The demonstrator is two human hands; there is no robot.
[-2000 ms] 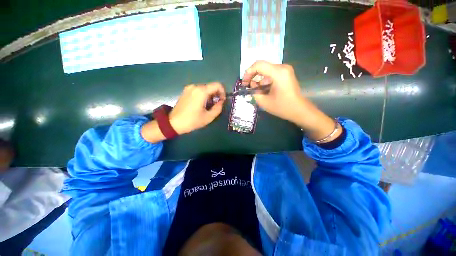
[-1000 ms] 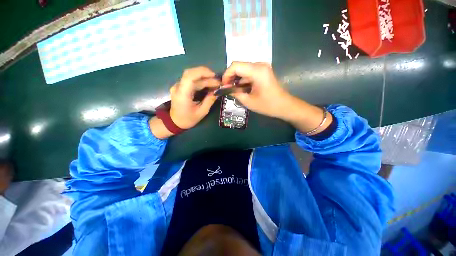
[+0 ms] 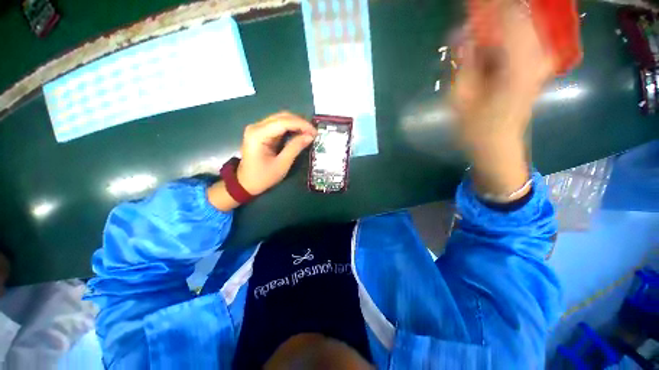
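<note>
The open phone point(image 3: 330, 155) with a maroon frame and a silver and green board lies upright on the dark green bench. My left hand point(image 3: 276, 150) is at its upper left edge, fingertips at the frame; whether they grip it is not clear. My right hand point(image 3: 500, 83) is blurred, over the left part of the red parts bin point(image 3: 558, 32); its fingers and anything in them cannot be made out. The narrow sticker sheet point(image 3: 341, 72) stands above the phone, its lower end beside the phone's right edge.
A wider sticker sheet point(image 3: 150, 78) lies at the left. A few white parts point(image 3: 442, 54) lie left of the bin. More phone units point(image 3: 647, 87) are at the right edge, and one point(image 3: 40, 16) is at the top left. A clear blister tray point(image 3: 580, 191) is below the bench edge at right.
My right hand has left the phone and moved right and up to the red bin. My left hand stays by the phone, whose top is now uncovered. The view has shifted a little.
</note>
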